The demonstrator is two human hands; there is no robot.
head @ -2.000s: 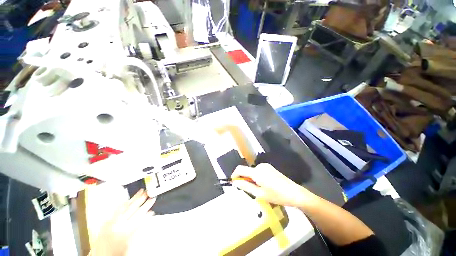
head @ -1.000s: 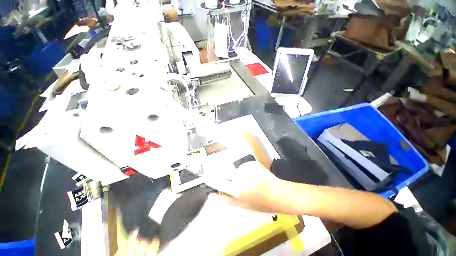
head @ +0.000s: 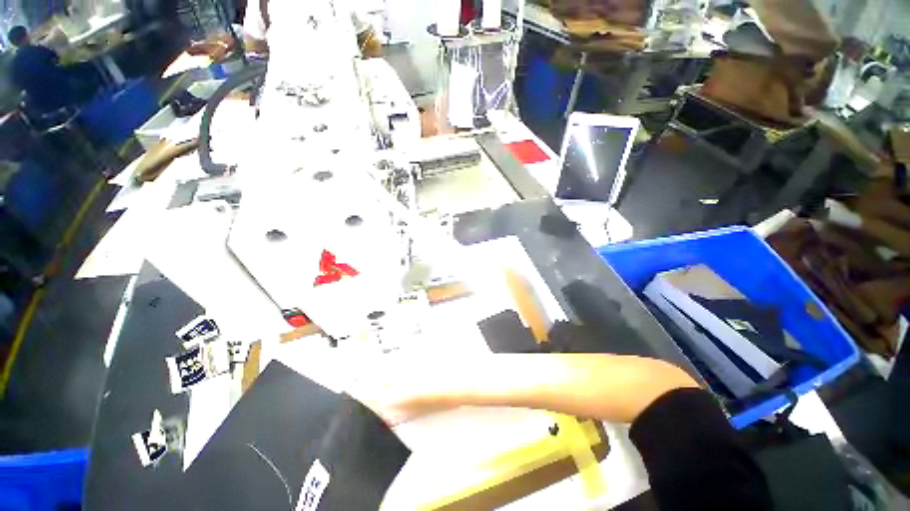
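A black fabric panel (head: pixel 289 434) lies tilted at the lower left, in front of the machine head (head: pixel 309 240). A small lettered label (head: pixel 312 486) and a pale thread line show on it. My right forearm reaches left across the white template (head: pixel 449 449), which has yellow tape along its near edge. My right hand (head: pixel 399 384) is washed out beside the panel's upper right edge; its fingers and any hold are unclear. My left hand is not in view. Small black fabric pieces (head: pixel 509 331) lie on the template's right.
Loose labels (head: pixel 190 367) lie on the dark table (head: pixel 140 344) at left. A blue bin (head: pixel 823 324) with fabric pieces stands at right. A tablet-like panel (head: pixel 597 165) stands behind the table. A seated person (head: pixel 45 75) is at far upper left.
The black panel has moved from under the machine head to the lower left. My right hand has moved left, and my left hand has left the view. The camera view has shifted.
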